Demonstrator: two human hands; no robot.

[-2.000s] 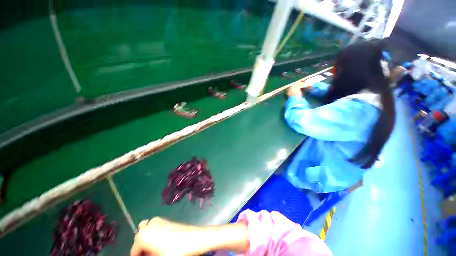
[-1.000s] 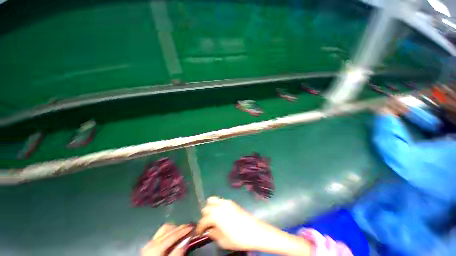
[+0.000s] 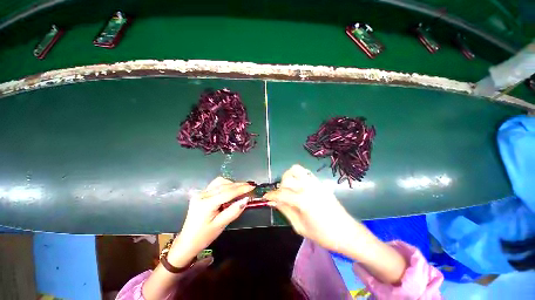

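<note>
A phone half-assembly [image 3: 258, 203] with a glossy dark red rim is held between my two hands above the bench's near edge. My left hand [image 3: 220, 205] grips its left part, fingers over it. My right hand [image 3: 296, 196] has its fingertips on its right part; whether they pinch a trim strip cannot be told. The fingers hide much of the phone. The left pile of trim pieces [image 3: 217, 123] lies left of the pale bench seam. The right pile of trim pieces [image 3: 345, 143] lies right of the seam.
A chipped white and brown rail [image 3: 223, 69] runs between the bench [image 3: 105, 152] and the green conveyor belt [image 3: 234, 38]. Several phone units with green boards lie on the belt, one at the right [image 3: 365, 40]. A person's blue sleeve [image 3: 519, 155] is at the right edge.
The view has turned left and down to the bench in front. Both hands are now fully visible, still together at the phone half-assembly. Both piles appear larger and closer.
</note>
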